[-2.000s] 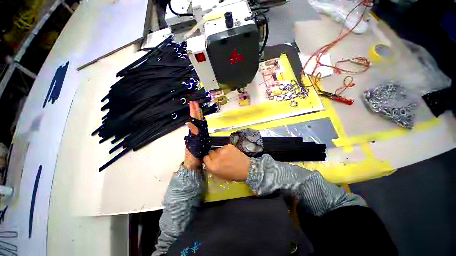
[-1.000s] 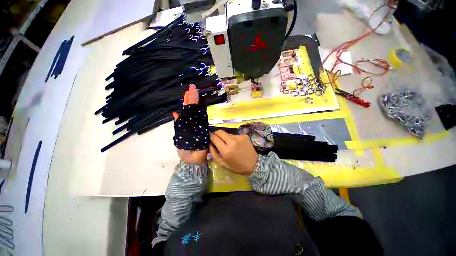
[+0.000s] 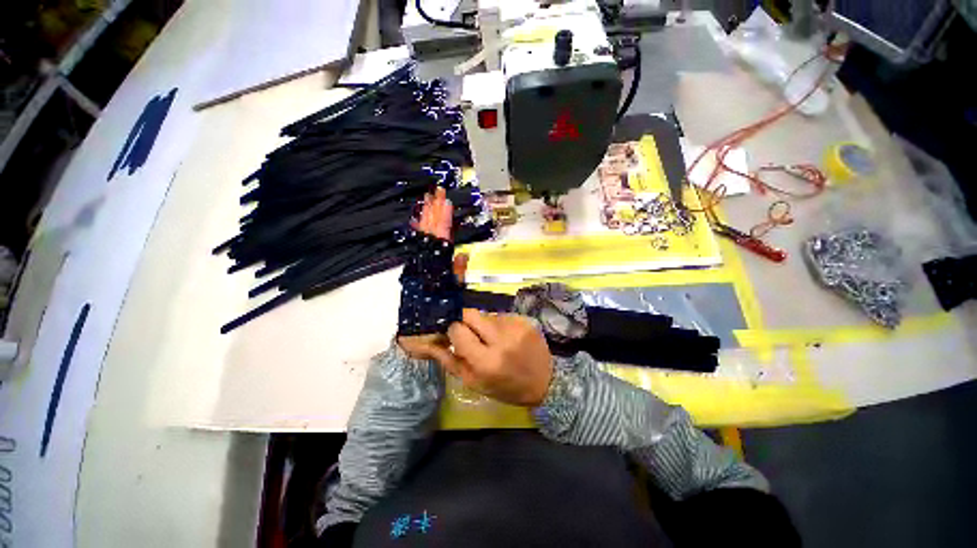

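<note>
My left hand (image 3: 431,280) wears a black fingerless glove with white dots (image 3: 430,294), its bare fingertips pointing towards the machine. My bare right hand (image 3: 501,353) has its fingertips on the glove's wrist edge and pinches it. A pale grey patterned glove (image 3: 552,308) lies bunched on the plain black straps (image 3: 648,340) in front of the sewing machine (image 3: 562,112). A large fanned pile of black straps (image 3: 343,193) with silver rings at the ends lies left of the machine.
Loose metal rings (image 3: 661,217) lie right of the needle area. Further right are a red-handled tool (image 3: 763,248), tangled red cord (image 3: 780,177), yellow tape (image 3: 850,162) and a clear bag of rings (image 3: 855,272). A few black strips (image 3: 143,134) lie far left.
My left hand has turned, and the dotted glove covers it as before. My right hand stays at the glove's wrist edge. The view has shifted slightly.
</note>
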